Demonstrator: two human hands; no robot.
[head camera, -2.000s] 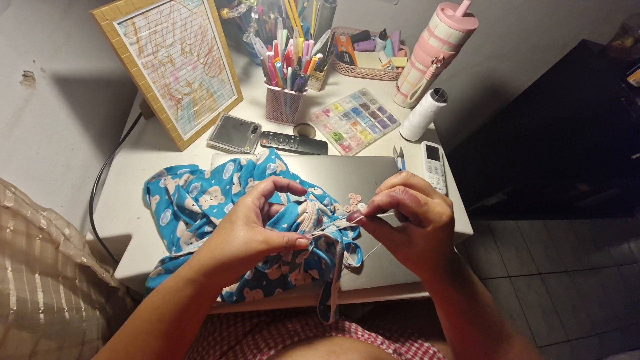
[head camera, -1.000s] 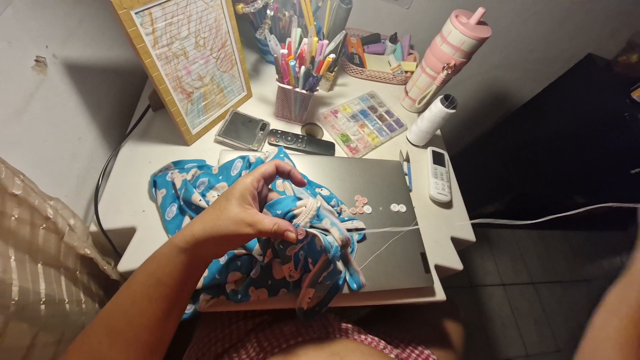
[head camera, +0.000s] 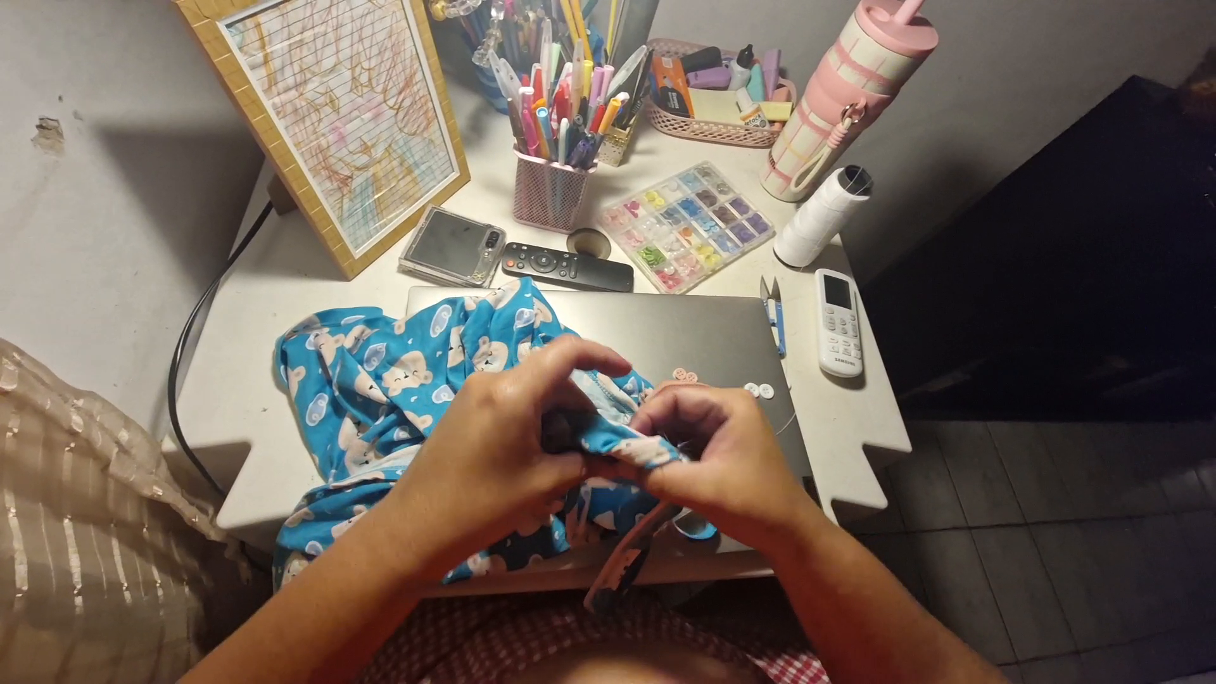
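Blue fabric with a bear print (head camera: 408, 370) lies bunched over the left part of a grey laptop lid (head camera: 617, 323). My left hand (head camera: 513, 427) grips a fold of it between thumb and fingers. Close beside it, my right hand (head camera: 712, 437) pinches the end of the same fold. A thin thread (head camera: 787, 424) shows on the lid to the right of my right hand; no needle can be made out. Small pink buttons (head camera: 684, 376) and white buttons (head camera: 759, 389) lie on the lid just beyond my right hand.
Behind the laptop are a phone (head camera: 452, 247), a black remote (head camera: 567, 267), a compartment box of beads or buttons (head camera: 689, 226) and a pen holder (head camera: 553, 193). Thread snips (head camera: 773, 316), a white remote (head camera: 838, 323), a thread spool (head camera: 823, 217) and a tumbler (head camera: 828, 109) stand or lie at right.
My right hand, out at the lower right one second ago, is back at the fabric and pinches it. The fold in my left hand is held differently.
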